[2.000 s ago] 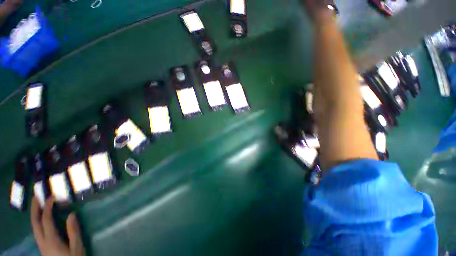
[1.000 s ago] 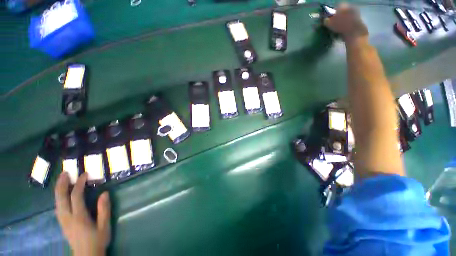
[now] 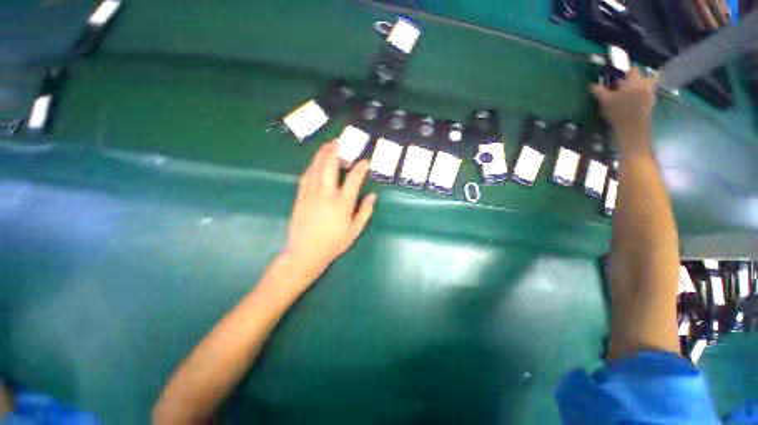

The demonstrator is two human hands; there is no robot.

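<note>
A row of black device housings with white batteries lies on the green belt [image 3: 208, 91], and one housing [image 3: 386, 158] is near the row's left part. My left hand [image 3: 328, 203] has its fingertips on the lower end of another housing [image 3: 354, 143] in the row, fingers apart. My right hand [image 3: 629, 98] is at the upper right, its fingers at a housing with a white battery [image 3: 618, 58]; the fingertips are blurred, so the hold is unclear.
A jumbled pile of housings [image 3: 716, 290] lies at the right. A pale ring [image 3: 472, 192] lies below the row. Another housing [image 3: 404, 36] lies above it, and more [image 3: 40, 113] lie at the far left. A grey bar [image 3: 711, 54] crosses the upper right.
The view has swung left, so the row shows further right and the blue bin is out of view. My left hand stays at the row's left part. My right hand is still reaching out at the upper right.
</note>
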